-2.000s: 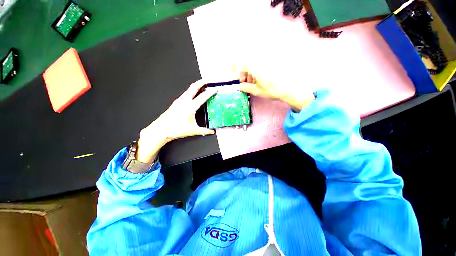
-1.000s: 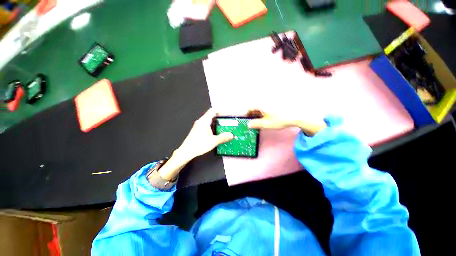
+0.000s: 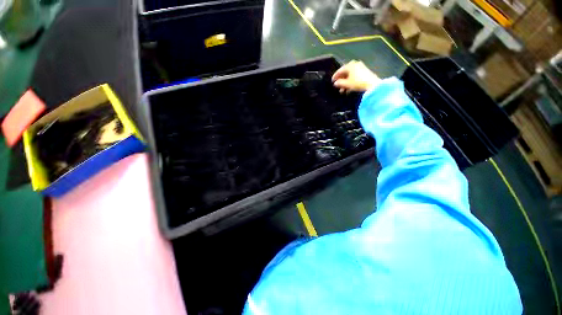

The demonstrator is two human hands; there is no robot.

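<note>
A large deep black bin (image 3: 259, 198) fills the middle of the view. My right hand (image 3: 352, 77) is over its far right corner, fingers curled downward; whether it holds anything cannot be told. Dark glossy pieces, perhaps housings (image 3: 323, 143), lie in rows inside the bin's right part. Small greenish pieces show near the bin's far wall, left of my right hand. My left hand is out of the picture.
A blue and yellow parts box (image 3: 92, 166) with black strips stands left of the bin, on the pink mat (image 3: 117, 240). A salmon foam pad (image 3: 23, 117) lies beyond it. More black bins (image 3: 200, 40) stand behind and at right (image 3: 459, 111). Open cartons (image 3: 425, 31) lie on the floor.
The view has swung right from the mat to the bin. My right hand has left the board and housing and reached over the bin. My left hand and that board are out of view.
</note>
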